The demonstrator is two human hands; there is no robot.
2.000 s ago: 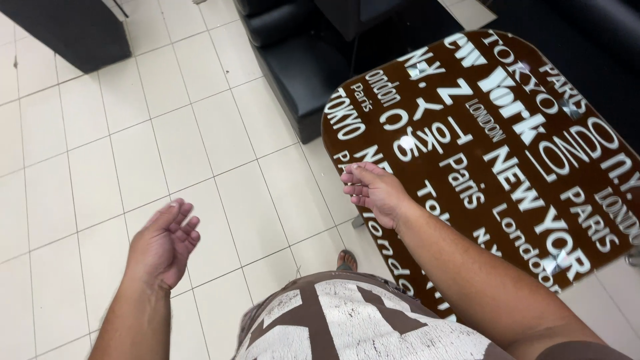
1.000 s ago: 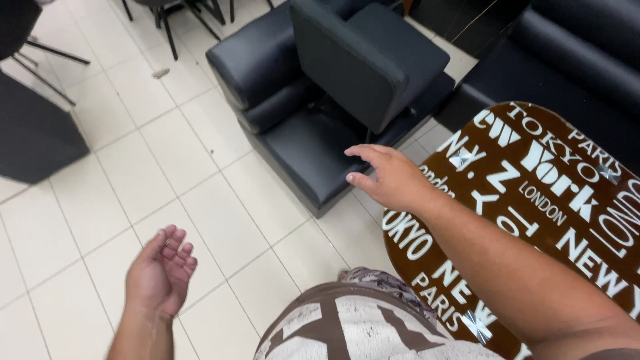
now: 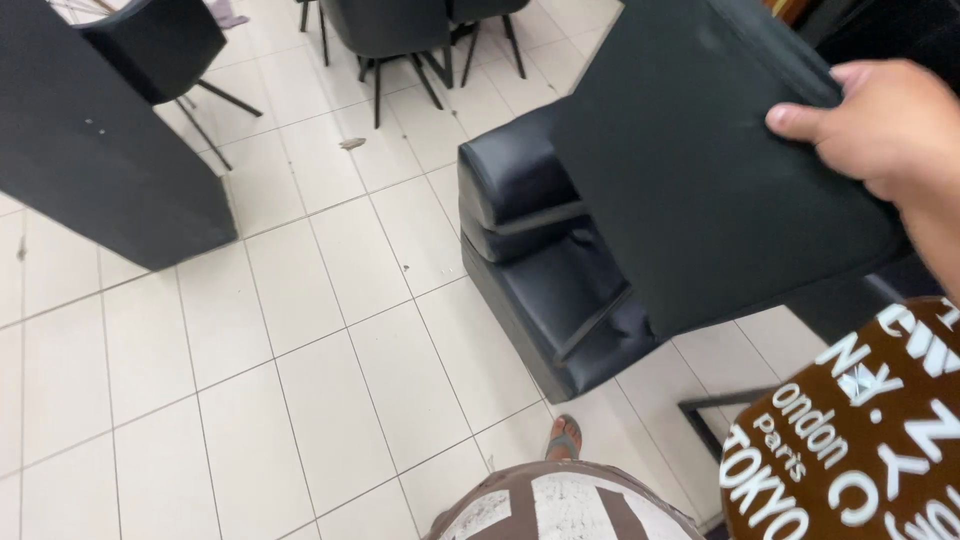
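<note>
My right hand (image 3: 885,127) grips the upper right edge of a black upholstered chair (image 3: 720,172), its thumb lying on the flat panel and its fingers behind the edge. The chair is tilted and stands over a black padded bench seat (image 3: 570,300), partly hiding it. Below my right hand, at the lower right, lies the brown tabletop (image 3: 840,450) printed with white city names. My left hand is out of view.
A dark grey upright panel (image 3: 112,142) stands at the left. Black chairs (image 3: 390,30) with thin legs are at the top. Beige tiles (image 3: 337,390) bear small scraps of debris. My sandalled foot (image 3: 564,436) shows below the bench.
My right hand has moved from above the tabletop and bench onto the chair and taken hold of it. My left hand has left the view, which has shifted.
</note>
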